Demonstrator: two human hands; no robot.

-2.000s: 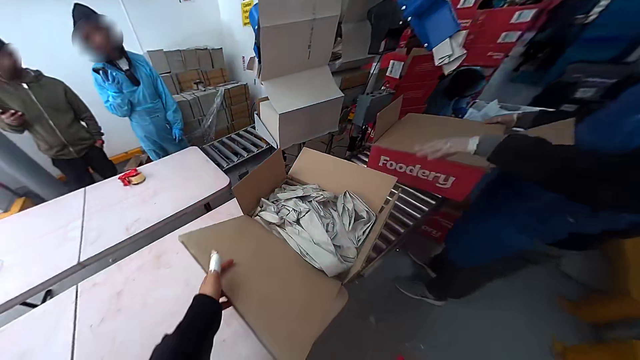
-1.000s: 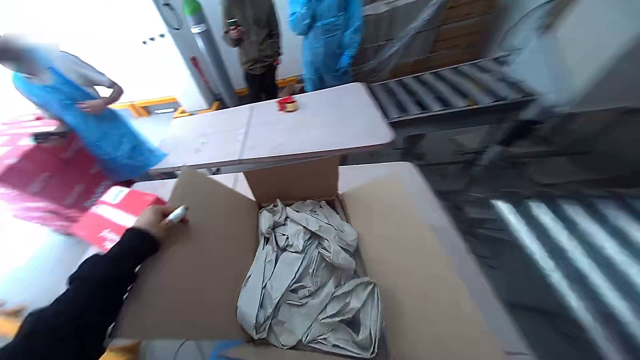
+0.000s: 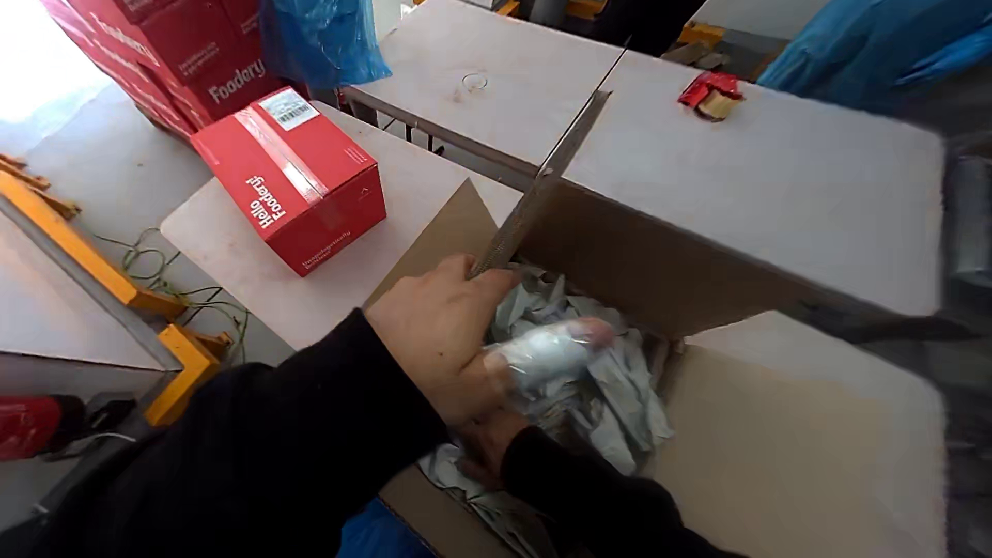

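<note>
An open cardboard box (image 3: 635,260) stands on the near white table, its flaps spread. Crumpled packing paper (image 3: 612,403) fills the inside. My left hand (image 3: 449,333) grips a raised cardboard flap (image 3: 535,186) at its lower edge; its thumb, wrapped in a white covering, points over the paper. Below it, my right hand (image 3: 492,442) reaches down into the paper, partly hidden by the left hand and blurred, so its grip does not show. A closed red carton (image 3: 310,186) with clear tape and a label sits to the left of the box.
Red cartons (image 3: 194,62) are stacked at the upper left, beside a person's blue apron (image 3: 322,39). A red and tan tape roll (image 3: 711,97) lies on the far white table (image 3: 821,178). Yellow metal framing (image 3: 85,240) and loose cords (image 3: 209,298) are at left.
The view has swung left and closer to the box. My right hand, not seen before, is now down in the packing paper. My left hand still holds a flap.
</note>
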